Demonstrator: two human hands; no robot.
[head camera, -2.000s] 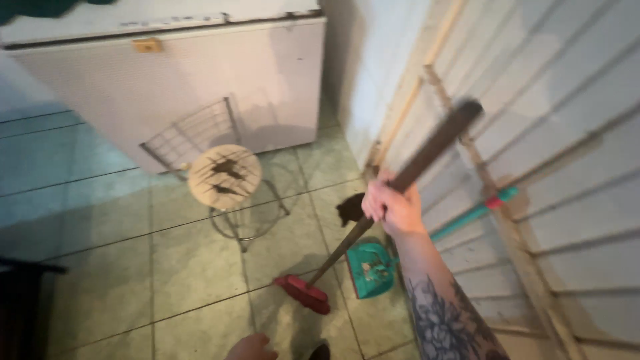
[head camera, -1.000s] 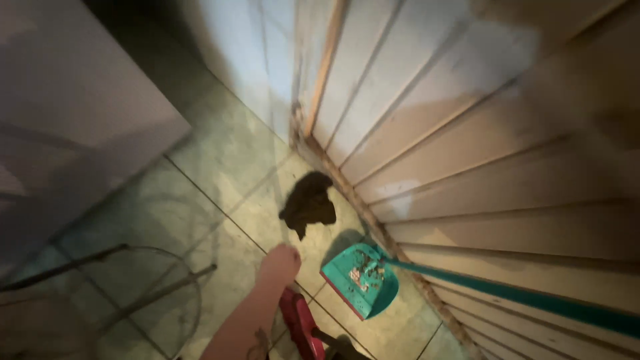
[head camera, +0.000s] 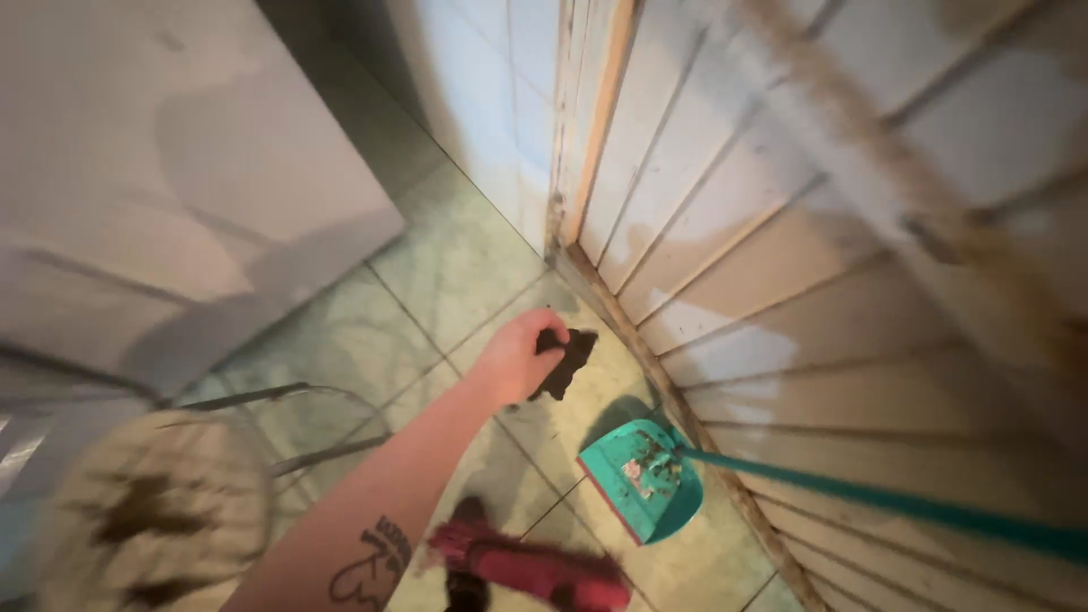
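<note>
My left hand (head camera: 523, 353) reaches down over the tiled floor, its fingers curled on a dark cloth or rag (head camera: 568, 365) near the foot of the plank wall. A teal dustpan (head camera: 650, 480) with debris in it lies to the right of the cloth; its long handle runs off to the right edge. The red broom head (head camera: 544, 571) is low in the view, below my forearm, blurred; its handle is not clearly visible. My right hand is out of view.
A round-topped stool (head camera: 161, 518) with dark marks stands at the lower left, its metal frame near my forearm. A large white chest-like appliance (head camera: 195, 144) fills the upper left. The plank wall (head camera: 765, 314) with its wooden base strip runs along the right.
My left hand has moved onto the dark cloth, which lay apart from it one second ago. My right hand, on the broom handle two seconds ago, is out of view. The camera's view has shifted.
</note>
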